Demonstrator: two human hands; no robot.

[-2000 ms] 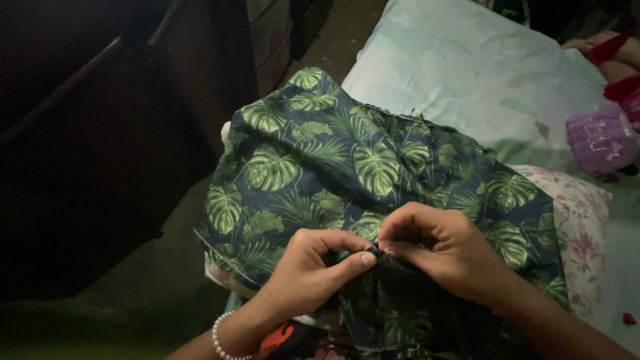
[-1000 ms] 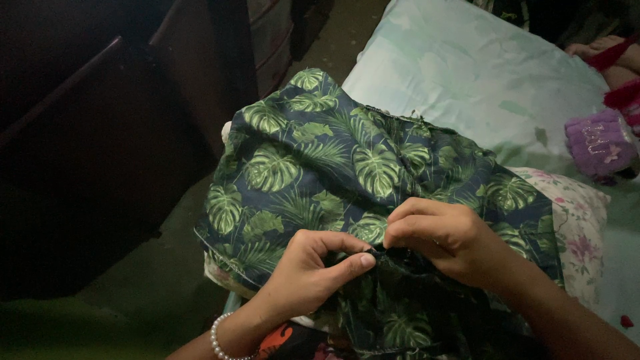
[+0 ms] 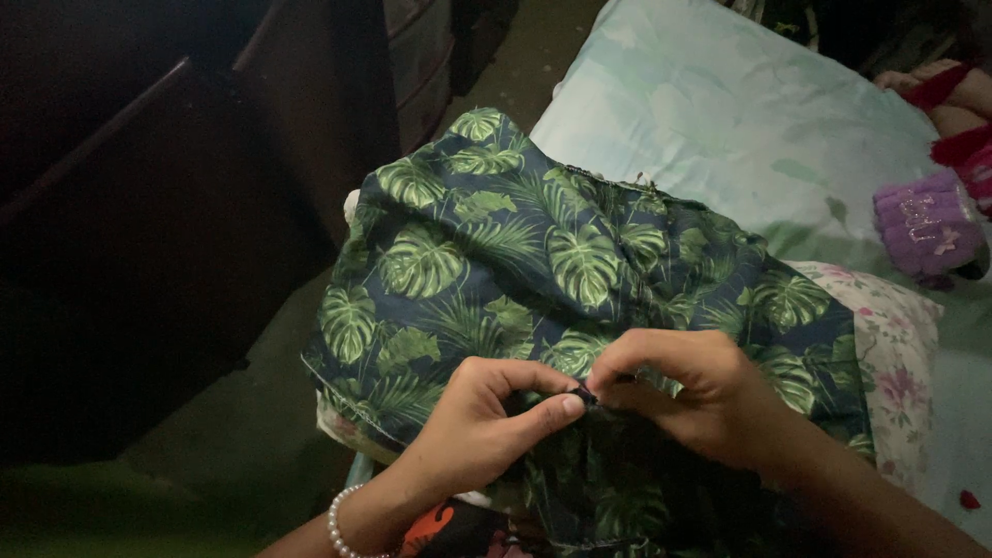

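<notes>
A dark navy fabric with green monstera and palm leaves (image 3: 465,256) lies spread over my lap area, its edges stitched or frayed in places. My left hand (image 3: 496,426), with a white bead bracelet (image 3: 337,523) at the wrist, pinches a small gathered dark bit of the fabric between thumb and index finger. My right hand (image 3: 682,387) touches the same spot, its thumb and index fingertips pressed together beside the left fingertips. Whether a needle or thread is between the right fingertips cannot be told.
Behind the fabric lies a pale green and white pillow (image 3: 697,101). A floral pillow (image 3: 907,380) is at the right, with a purple plush item (image 3: 922,225) above it. Part of another person (image 3: 961,101) shows at the upper right. Dark furniture (image 3: 155,232) stands at the left.
My right hand moved slightly up and away from the left fingertips, then came back against them. My left hand has kept its pinch in nearly the same place.
</notes>
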